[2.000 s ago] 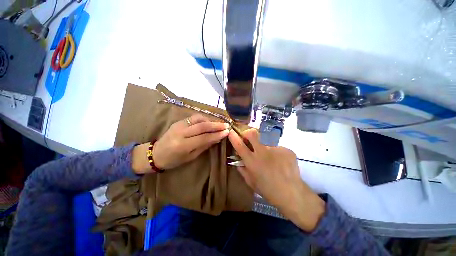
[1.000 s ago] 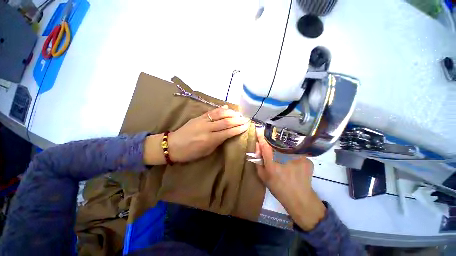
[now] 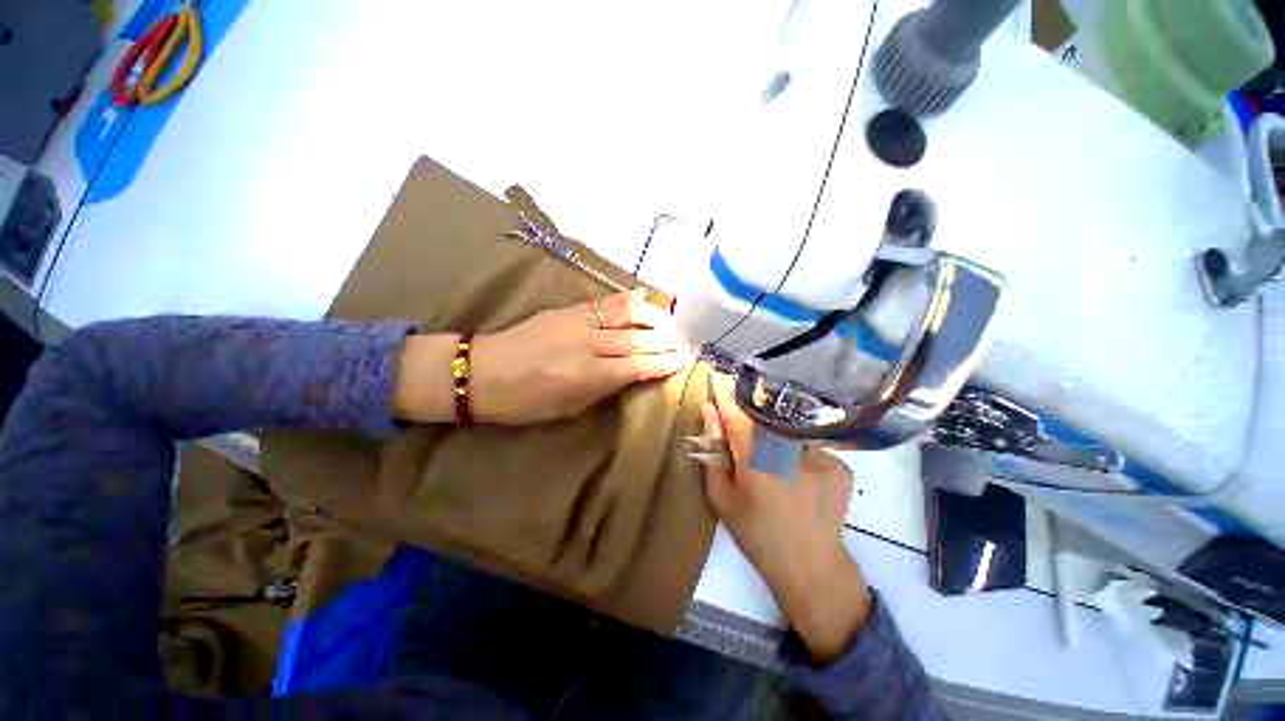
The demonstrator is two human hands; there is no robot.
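A flat brown garment panel (image 3: 381, 268) lies on the white table, with a pleated puffy part (image 3: 620, 465) on it. A silvery zipper (image 3: 564, 251) runs along its upper edge toward the lit needle area (image 3: 705, 352) of the sewing machine. My left hand (image 3: 564, 364) lies flat on the panel, fingertips close to the needle. My right hand (image 3: 775, 507) is at the panel's right edge beside the presser foot, fingers bent around small metal snips or tweezers (image 3: 705, 449), whose tips stick out to the left. The foot is partly hidden by the machine head.
The white machine head (image 3: 789, 268) fills the upper right. A black phone (image 3: 977, 538) lies right of it. Red and orange-handled scissors (image 3: 158, 57) lie on a blue patch at upper left. More brown pieces (image 3: 212, 620) and a blue tub (image 3: 338, 627) are at lower left.
From two seconds ago, the view has shifted, showing more of the machine top. The panel has turned slightly, and both hands have come to the needle area. The right hand still holds the small tool.
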